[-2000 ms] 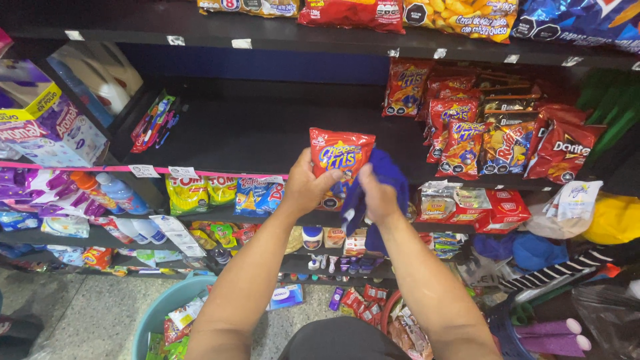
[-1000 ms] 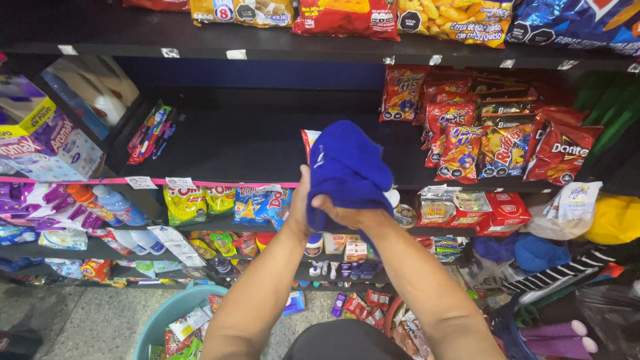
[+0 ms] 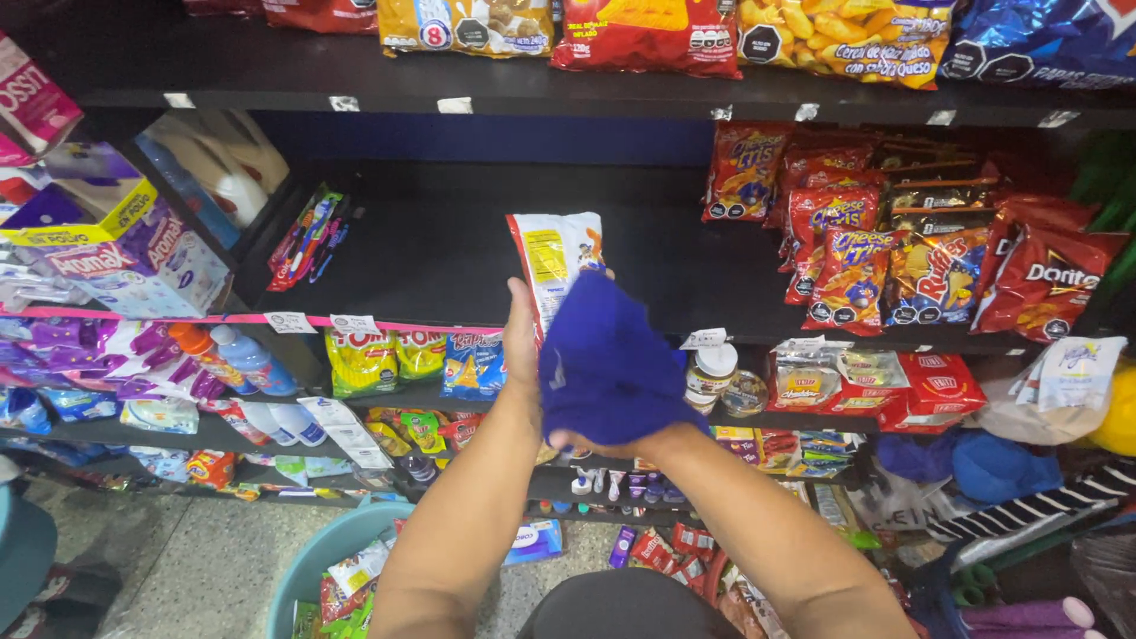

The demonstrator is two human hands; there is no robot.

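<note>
Just in front of the black shelf, my left hand (image 3: 522, 342) holds a snack bag (image 3: 552, 257) upright, its white back with a yellow panel facing me. A blue cloth (image 3: 608, 359) covers the lower part of the bag and most of my right hand (image 3: 612, 442), whose fingers are closed on the cloth. The bag's top edge sticks out above the cloth. Part of my left hand's fingers is hidden behind the bag and cloth.
Cheese Tris bags (image 3: 848, 275), Ruffles and Doritos bags stand at the shelf's right; toothbrushes (image 3: 311, 240) lie at its left. Larger snack bags (image 3: 643, 35) line the shelf above. Below are jars (image 3: 710, 371) and red boxes (image 3: 932, 390). A teal tub (image 3: 288, 559) with packets stands on the floor.
Two seconds ago the bag's red front faced me, with the cloth at its right side. Now its white back shows, and the cloth lies across its lower part.
</note>
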